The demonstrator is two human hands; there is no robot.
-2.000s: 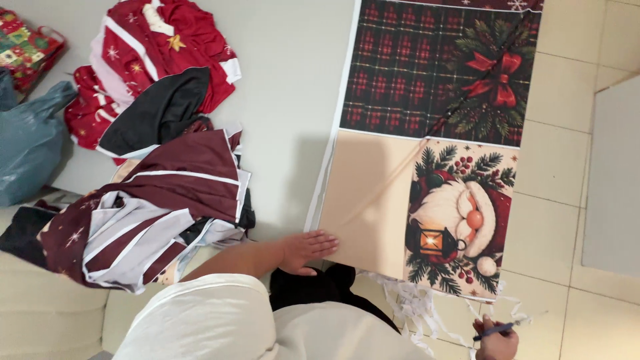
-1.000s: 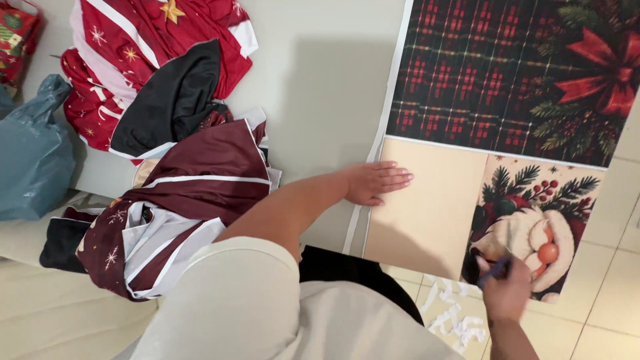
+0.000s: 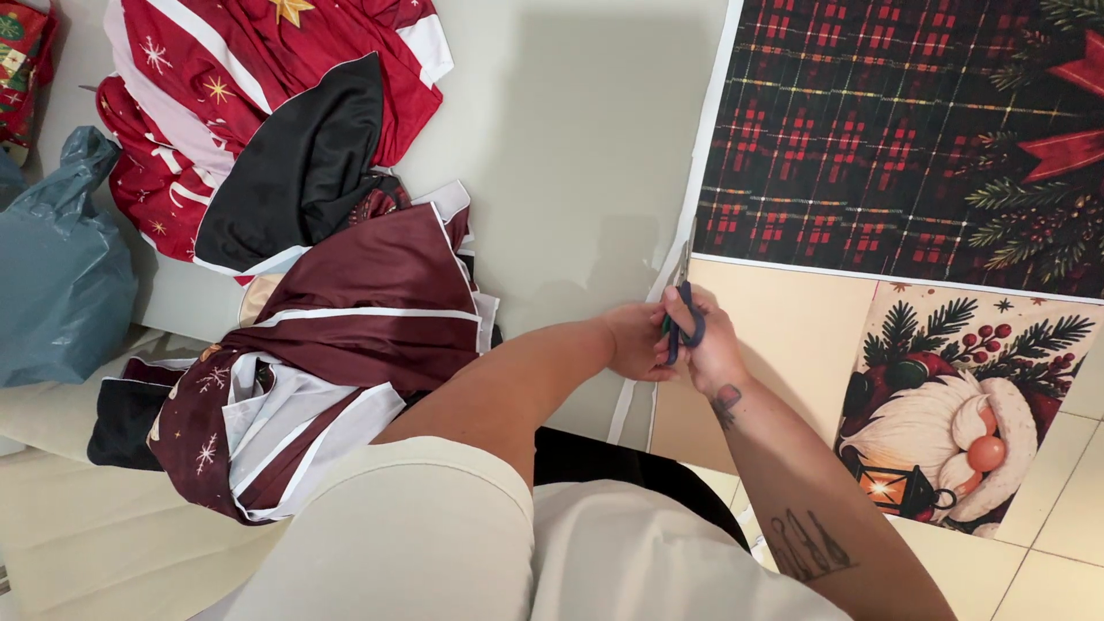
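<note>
Printed fabric with a plaid panel [image 3: 819,155], a plain beige part [image 3: 759,319] and a bearded gnome panel [image 3: 957,414] lies on the grey table at the right. Along its left edge runs a white fabric strip [image 3: 623,412]. My right hand [image 3: 709,341] holds scissors with dark blue handles [image 3: 687,323], their blades pointing away from me over the white edge near the plaid panel's lower left corner. Close beside it, my left hand [image 3: 640,341] touches the fabric edge; its fingertips are partly hidden, so its hold is unclear.
Red printed cloth [image 3: 397,103], a black cloth piece [image 3: 302,172] and maroon cloth with white stripes [image 3: 371,293] are heaped on the left of the grey table [image 3: 561,129]. A blue-grey plastic bag [image 3: 65,276] stands at far left. Tiled floor [image 3: 1052,500] shows at lower right.
My right hand has moved left with the scissors, from over the gnome panel to the fabric's left edge. My left hand has left the beige part and is now beside the right. The view has moved closer.
</note>
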